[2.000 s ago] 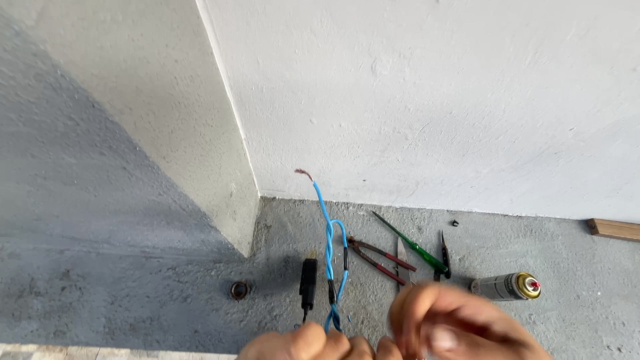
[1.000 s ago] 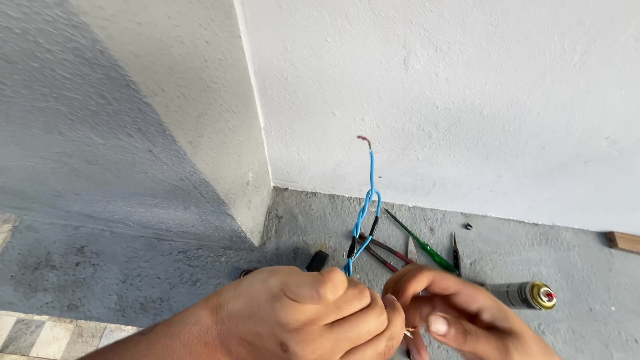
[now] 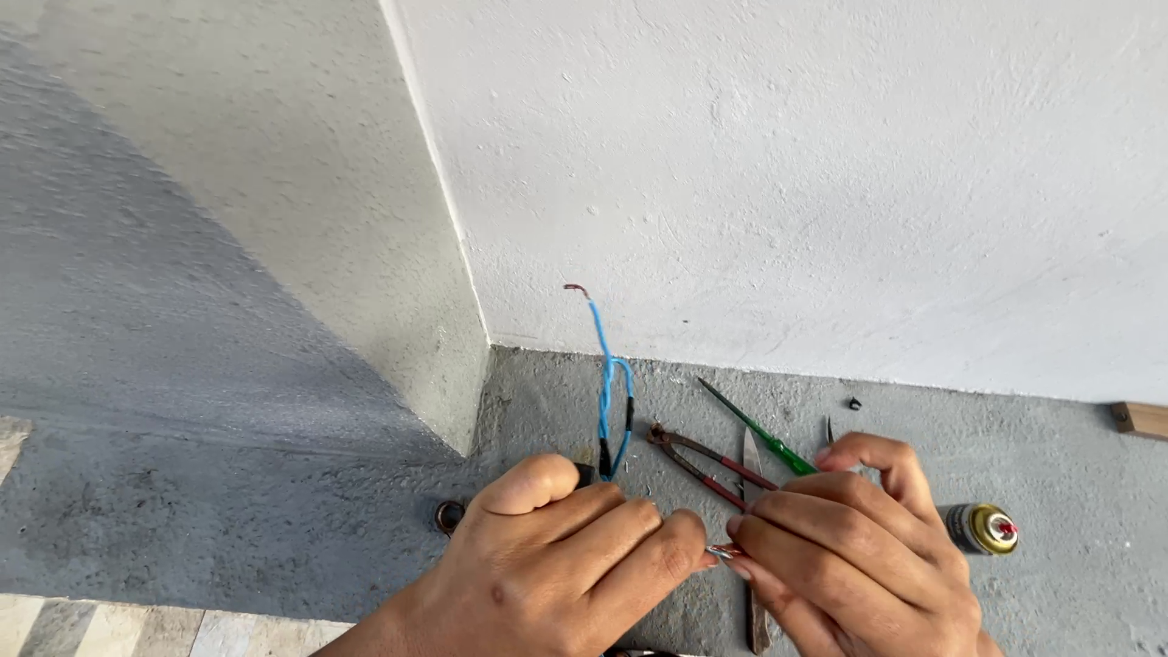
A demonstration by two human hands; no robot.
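Observation:
My left hand (image 3: pixel 584 547) is closed around the lower part of a twisted blue insulated wire (image 3: pixel 606 392), whose upper end stands up with bent bare copper strands (image 3: pixel 577 288). Two black-taped spots show on the wire. Between my hands a short bare metal wire end (image 3: pixel 721 551) sticks out of the left fist, pinched by the fingertips of my right hand (image 3: pixel 849 547). Red-handled pincers (image 3: pixel 698 461) and a knife (image 3: pixel 751 456) lie just behind the fingers. A green screwdriver (image 3: pixel 762 433) lies near the right index finger. Whatever else the left fist holds is hidden.
A spray can (image 3: pixel 984 529) lies right of my right hand. A dark ring-shaped item (image 3: pixel 449 516) is left, a small black piece (image 3: pixel 854 403) near the wall (image 3: pixel 776 182), a wooden block (image 3: pixel 1141 420) far right. A black object (image 3: pixel 584 474) is partly hidden behind my left hand.
My right hand was blurred two seconds ago; now its fingertips meet the wire end beside my left fist. Its index finger has lifted away from the others. The view has shifted somewhat.

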